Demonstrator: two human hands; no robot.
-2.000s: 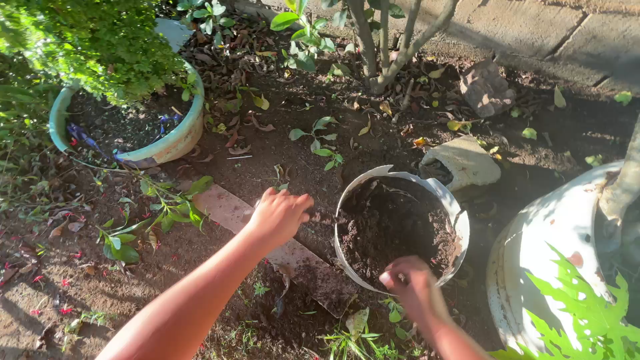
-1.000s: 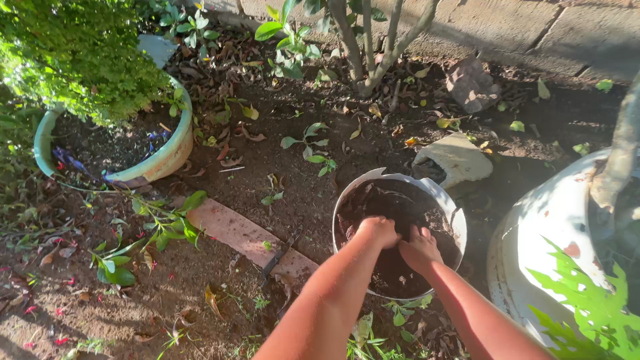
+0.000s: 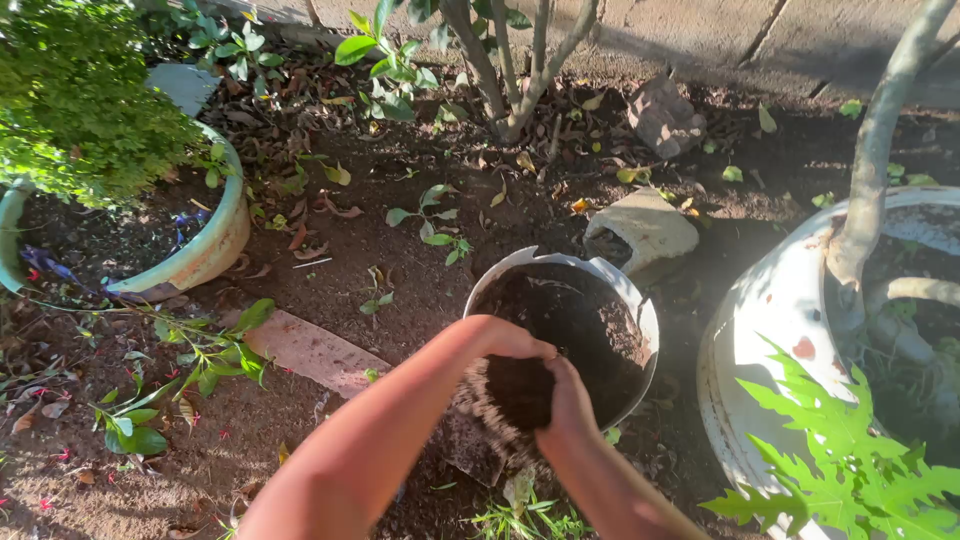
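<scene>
A round white pot [image 3: 646, 322] with a broken, jagged rim stands on the ground, with dark soil [image 3: 592, 311] inside. My left hand [image 3: 510, 339] and my right hand [image 3: 566, 397] meet at the fingertips over the near left part of the pot. Between them is a clump of dark soil [image 3: 521, 394], cupped by both hands; loose soil falls, blurred, at its left side. A flat reddish slab [image 3: 319, 351] lies on the ground left of the pot, partly behind my left forearm.
A green pot [image 3: 225, 240] with a leafy bush stands at the left. A large white container [image 3: 772, 337] holding a trunk is at the right. A hollow pale block [image 3: 645, 229] and a rough stone [image 3: 664, 116] lie behind the pot, before a block wall [image 3: 697, 37].
One second ago both hands were down inside the pot; now they are raised at its near left side with soil between them. Two seconds ago my left hand was over the ground left of the pot.
</scene>
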